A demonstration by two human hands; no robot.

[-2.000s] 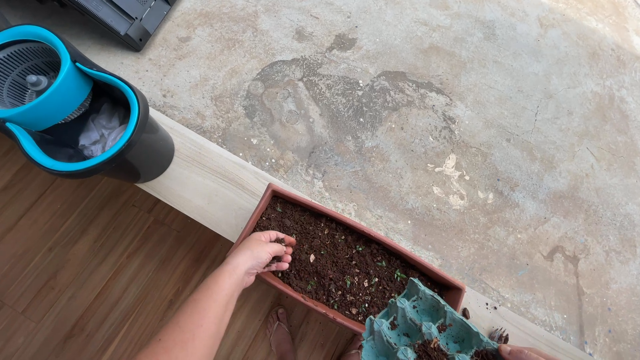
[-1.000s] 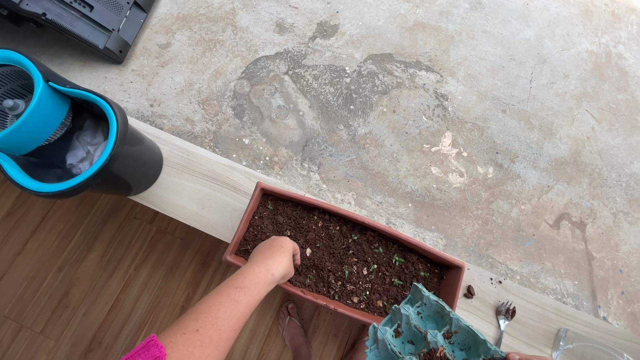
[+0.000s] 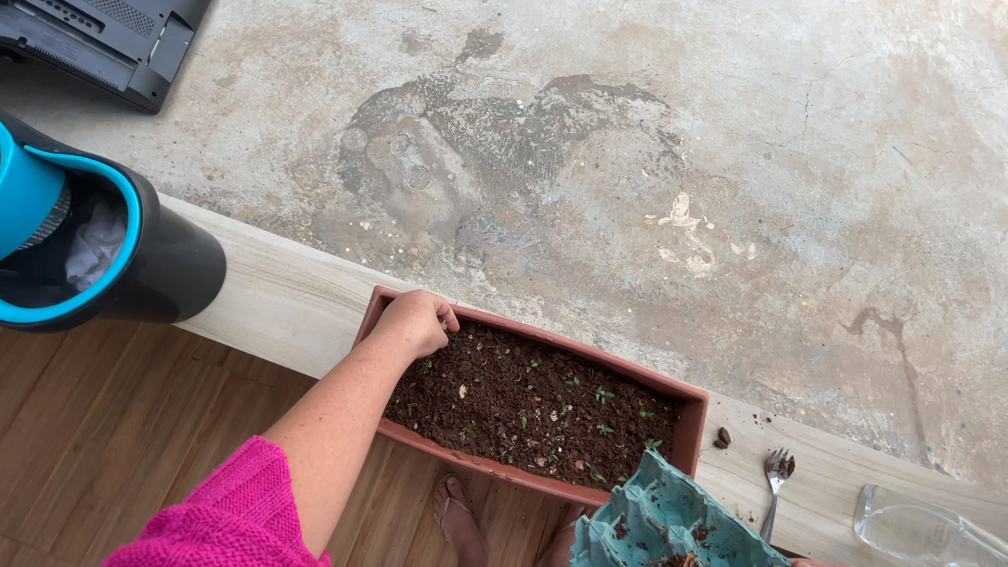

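Observation:
My left hand [image 3: 421, 321] is at the upper left corner of a terracotta-coloured rectangular planter [image 3: 693, 433], its fingers bent down over the dark soil [image 3: 504, 394]; whether they pinch anything is hidden. Several small green seedlings [image 3: 603, 394] stand in the soil. A teal molded-pulp egg carton [image 3: 669, 504] with soil in its cups overlaps the planter's lower right corner. Only the fingertips of my right hand [image 3: 815, 563] show at the bottom edge, against the carton's right end.
A fork [image 3: 774, 488] with soil on its tines and a clear glass container [image 3: 921, 524] lie on the pale ledge [image 3: 268, 276]. A black bucket with a blue rim [image 3: 177, 260] stands left, a black electronic device [image 3: 102, 47] beyond. A sandaled foot [image 3: 458, 520] is below the planter.
My left hand has moved from the soil near the planter's left end up to its upper left corner. More of the fork and the glass container has come into view.

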